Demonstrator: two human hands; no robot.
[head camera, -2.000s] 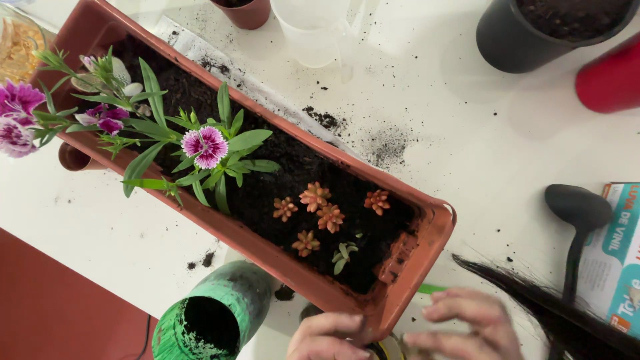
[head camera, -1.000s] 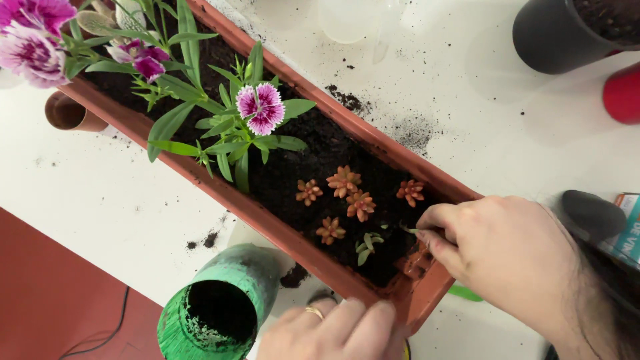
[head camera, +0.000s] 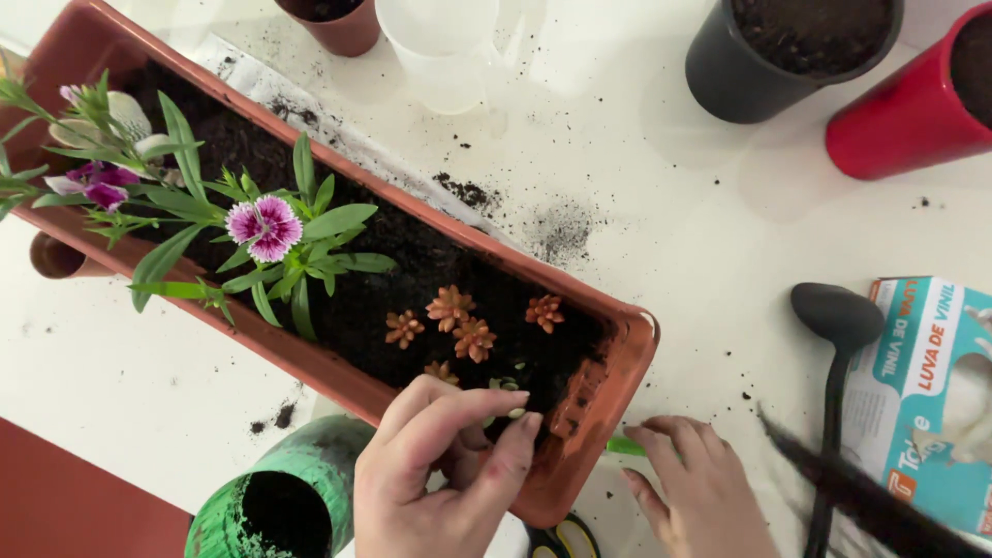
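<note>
A terracotta-coloured plastic planter (head camera: 620, 372) holds dark soil, a pink-and-white dianthus (head camera: 264, 228) and several orange-brown succulent rosettes (head camera: 474, 339). My left hand (head camera: 449, 465) reaches over its near edge, thumb and index fingertip close together around a small pale-green leaf (head camera: 517, 413). Whether they grip that leaf or it belongs to the green succulent (head camera: 505, 384) behind them cannot be told; the fingers partly hide that plant. Outside the planter's right end, my right hand (head camera: 690, 488) has its fingers apart, with nothing seen between them. A bright green object (head camera: 624, 446) touches or lies beside its fingertips.
A green painted container (head camera: 302, 473) stands by my left hand, with scissors (head camera: 577, 536) below the planter. A black scoop or spoon (head camera: 837, 318) lies by a glove box (head camera: 930, 387). Black (head camera: 744, 77) and red (head camera: 891, 116) pots stand at the upper right. Hair crosses the lower right.
My right hand has drawn back from the soil at the succulents to outside the planter's right end. My left hand has moved from the near rim up over the green succulent.
</note>
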